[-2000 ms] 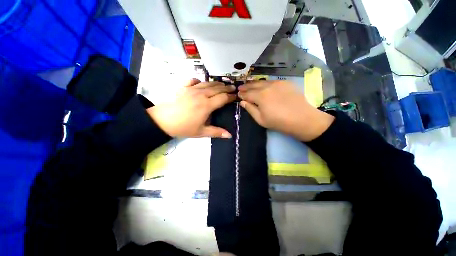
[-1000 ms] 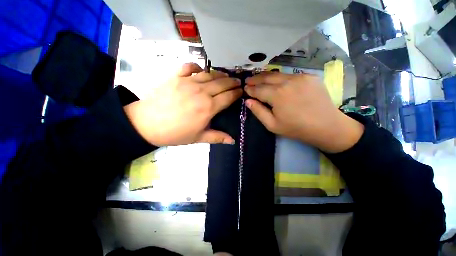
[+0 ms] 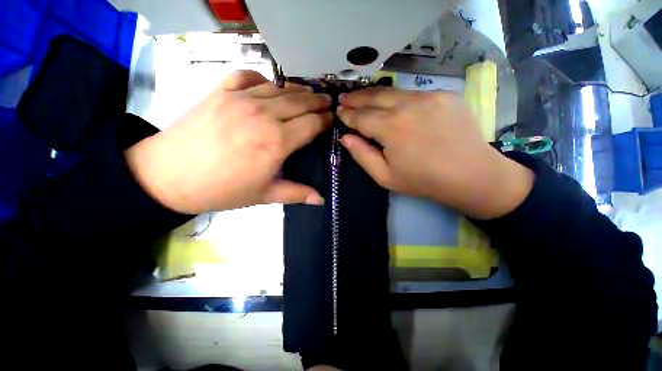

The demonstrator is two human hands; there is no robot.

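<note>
A black strap panel [image 3: 308, 268] lies lengthwise under the white sewing head [image 3: 327, 36] and hangs over the table's front edge. A silvery, partly purplish zipper [image 3: 334, 239] runs down its middle, with a small puller [image 3: 334, 160] near the top. My left hand [image 3: 232, 145] lies flat on the panel's upper left, thumb apart, fingertips close to the presser area. My right hand [image 3: 428, 141] presses the upper right, its fingertips nearly meeting the left ones at the centre line. The panel's far end is hidden under the fingers and head.
Yellow tape [image 3: 443, 257] edges the work plate. Green-handled snips [image 3: 533, 144] lie right of it. Small blue bins [image 3: 639, 163] stand at the far right. A large blue tote [image 3: 109, 29] is at upper left, with a black piece [image 3: 69, 94] in front of it.
The view has moved closer to the machine, so the head's logo is out of the picture. Both hands stay on the panel at the presser area, with little visible change in pose.
</note>
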